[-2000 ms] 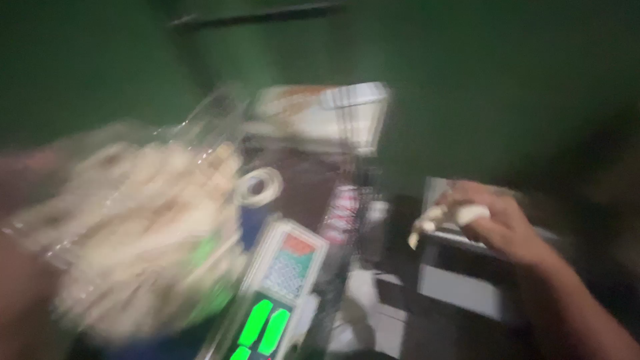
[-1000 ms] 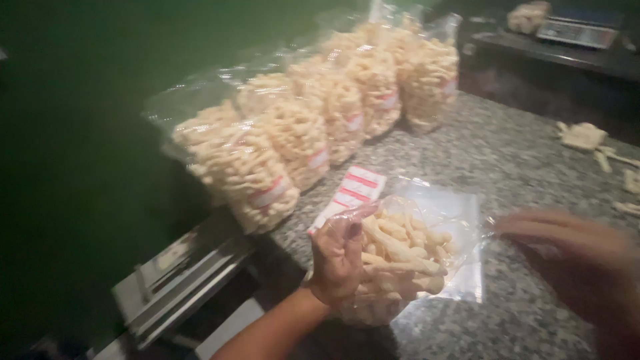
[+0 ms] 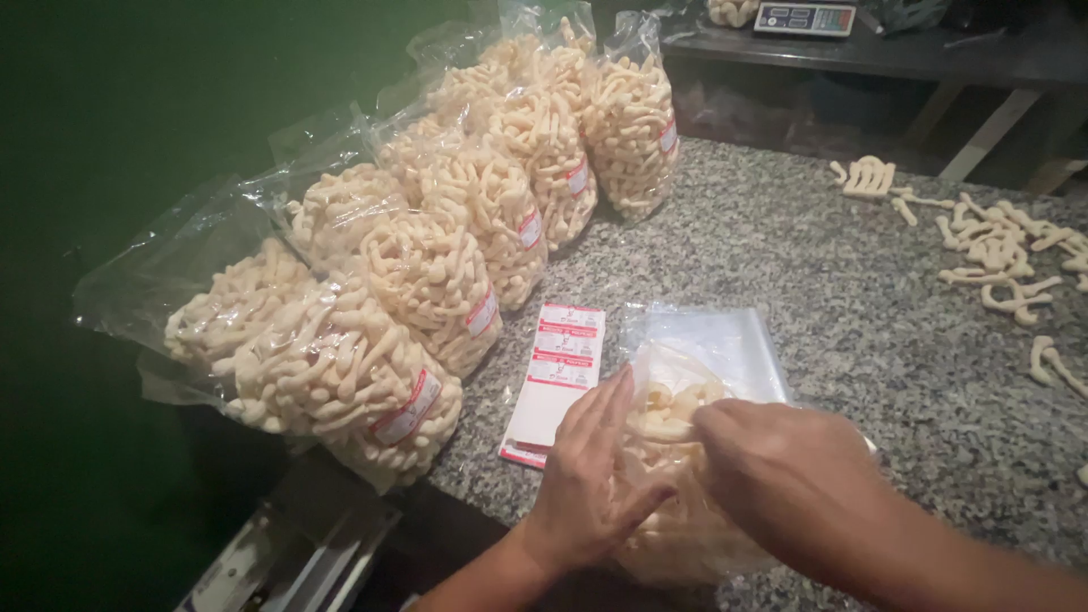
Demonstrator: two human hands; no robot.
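A clear plastic bag of pale stick-shaped snacks (image 3: 671,416) lies on the granite counter, between my two hands. My left hand (image 3: 591,463) rests against the bag's left side, fingers extended and spread from the thumb. At the mouth of the bag my right hand (image 3: 765,459) is curled with its fingertips on the film; its grip is partly hidden. Flat empty plastic bags (image 3: 756,340) lie beneath and behind the filled one. Beside my left hand is a sheet of red and white labels (image 3: 565,348), some of its backing bare.
Several filled, labelled bags (image 3: 340,365) stand in rows along the counter's left edge. Loose snack sticks (image 3: 994,242) lie at the right. Behind, a digital scale (image 3: 803,19) sits on a dark table (image 3: 782,55). Metal equipment (image 3: 297,544) is below the counter's left edge.
The view has swung from the scale to the granite counter. Since one second ago, my right hand has come in from the right onto the bag, and my left hand has shifted to the bag's side.
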